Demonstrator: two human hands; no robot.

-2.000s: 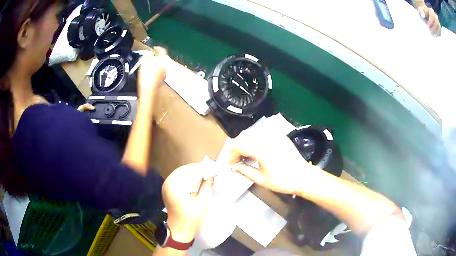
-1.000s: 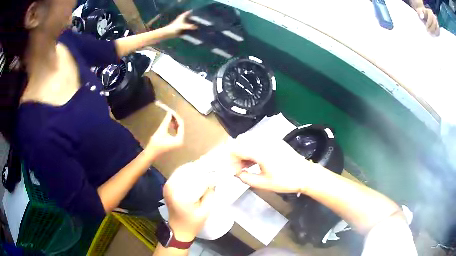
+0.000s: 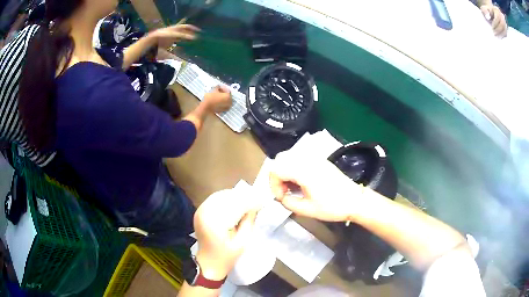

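My left hand (image 3: 223, 229), with a watch at the wrist, is closed on a white sheet (image 3: 272, 214). My right hand (image 3: 316, 194) is beside it, thumb and fingertips pinched together at the sheet; whether a small piece is between them is too washed out to tell. More white sheets (image 3: 304, 250) lie below my hands on the bench. A black fan unit (image 3: 281, 98) with white marks around its rim stands just beyond my hands. A second black fan unit (image 3: 371, 168) is partly hidden behind my right forearm.
A person in a dark blue top (image 3: 110, 116) sits at left, one hand over a long white label sheet (image 3: 197, 81). A black unit (image 3: 279, 37) lies on the green belt (image 3: 359, 87). A yellow crate (image 3: 130, 267) and green crate (image 3: 61, 243) stand lower left. Another hand (image 3: 493, 18) rests upper right.
The black unit on the belt has moved right and the neighbour has let go of it. The neighbour has turned, one hand now at the long sheet. My hands have barely moved.
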